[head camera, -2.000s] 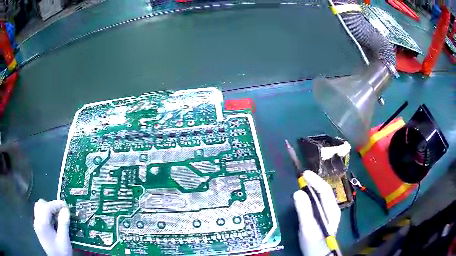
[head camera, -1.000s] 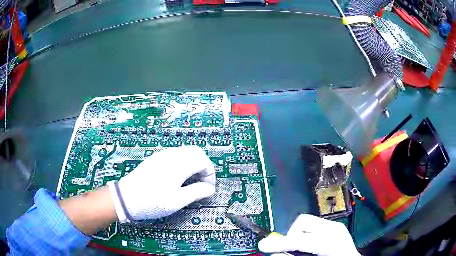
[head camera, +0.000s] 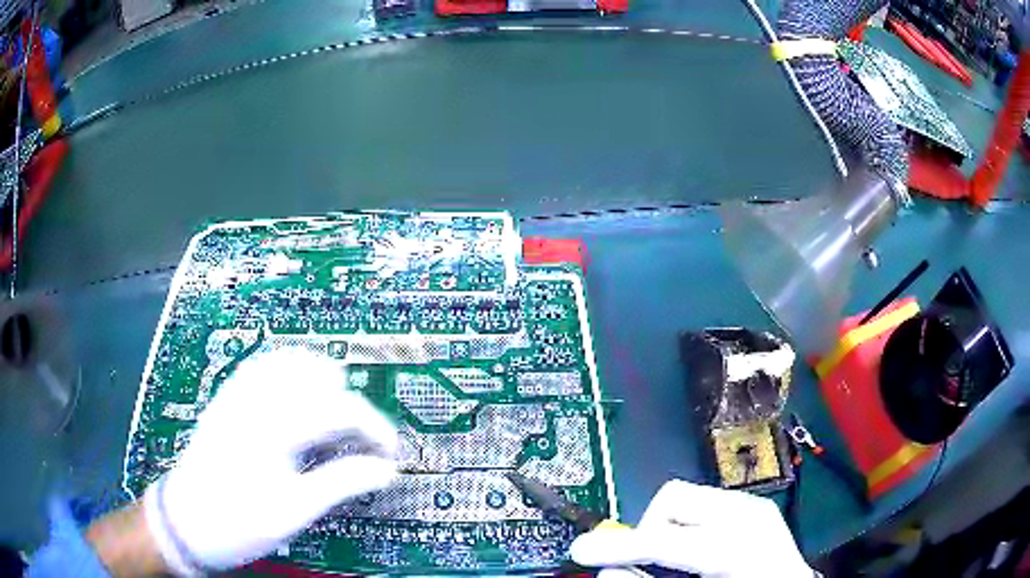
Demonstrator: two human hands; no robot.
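Observation:
The large green circuit board (head camera: 452,350) lies in front of me, solder side up, with a red carrier (head camera: 553,251) showing at its edges. My right hand (head camera: 700,533), in a white glove, holds the soldering iron (head camera: 553,505); its tip touches or hovers just over the lower right part of the board. My left hand (head camera: 271,457), gloved in white and slightly blurred, is over the lower left of the board with thumb and fingers pinched together. A very thin dark strand seems to run from its fingertips toward the iron tip.
Right of the board stand an iron stand with a yellowish cleaner (head camera: 748,452), pliers (head camera: 804,438), a translucent cone (head camera: 819,254) under a ribbed hose (head camera: 847,107), and a black disc on a red block (head camera: 875,395). A wide green belt (head camera: 429,124) runs behind.
My left hand has come in over the board, then drawn back left from its middle. My right hand has moved the iron from beside the stand onto the board's lower right.

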